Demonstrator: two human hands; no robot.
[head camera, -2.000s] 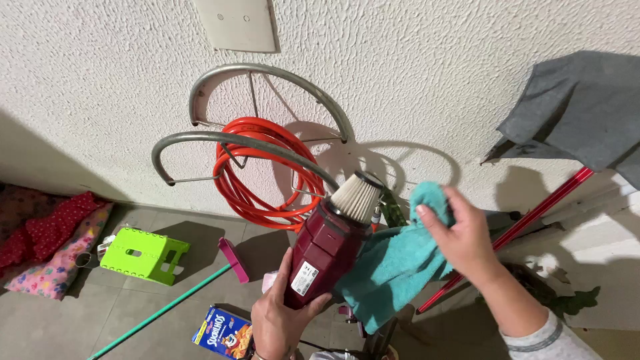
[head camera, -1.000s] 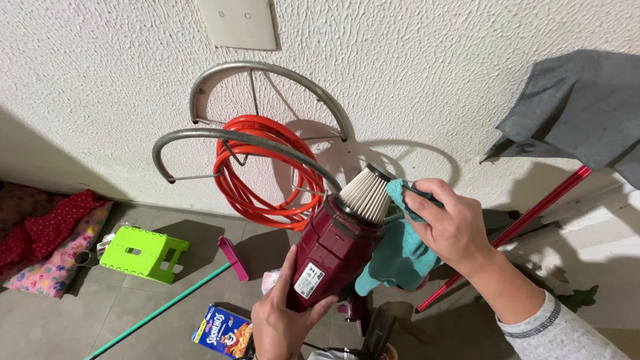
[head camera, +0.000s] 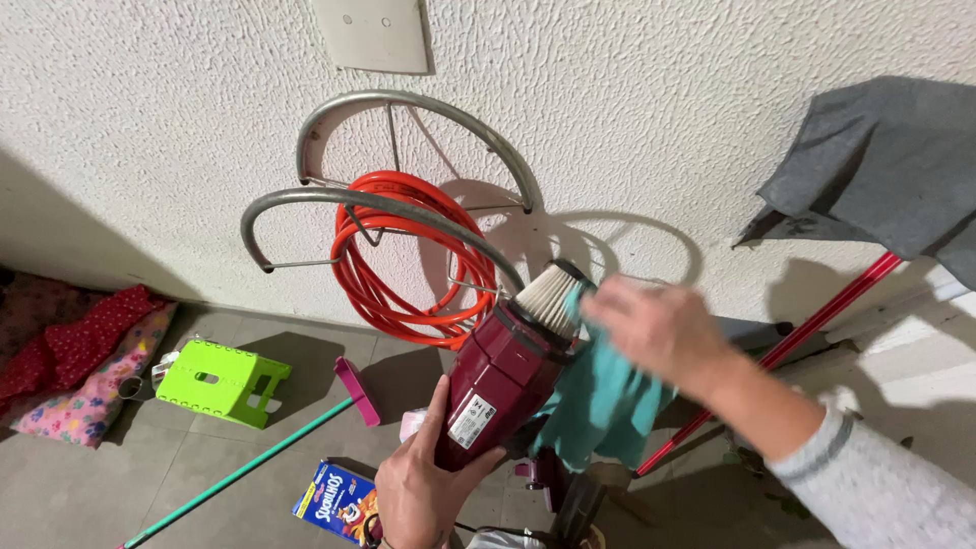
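Note:
My left hand (head camera: 427, 480) grips the dark red body (head camera: 507, 374) of a handheld vacuum cleaner, its labelled side facing me. A pleated, off-white cone filter (head camera: 547, 297) with a black end cap stands out of the top of that body. At the filter's right side, my right hand (head camera: 648, 328), blurred, holds a teal cloth (head camera: 602, 404) against the pleats. The rest of the cloth hangs down beside the vacuum body.
A metal rack on the textured wall carries a coiled orange hose (head camera: 358, 282). Below are a green folding stool (head camera: 206, 377), a teal-handled squeegee (head camera: 252, 465), a cereal box (head camera: 335, 499) and patterned cushions (head camera: 76, 396). At right, a grey cloth (head camera: 877, 160) hangs over a red pole (head camera: 823, 313).
Two seconds ago my right hand held the bunched cloth to the right of the filter, apart from it. It has moved left onto the filter's side. My left hand keeps its grip.

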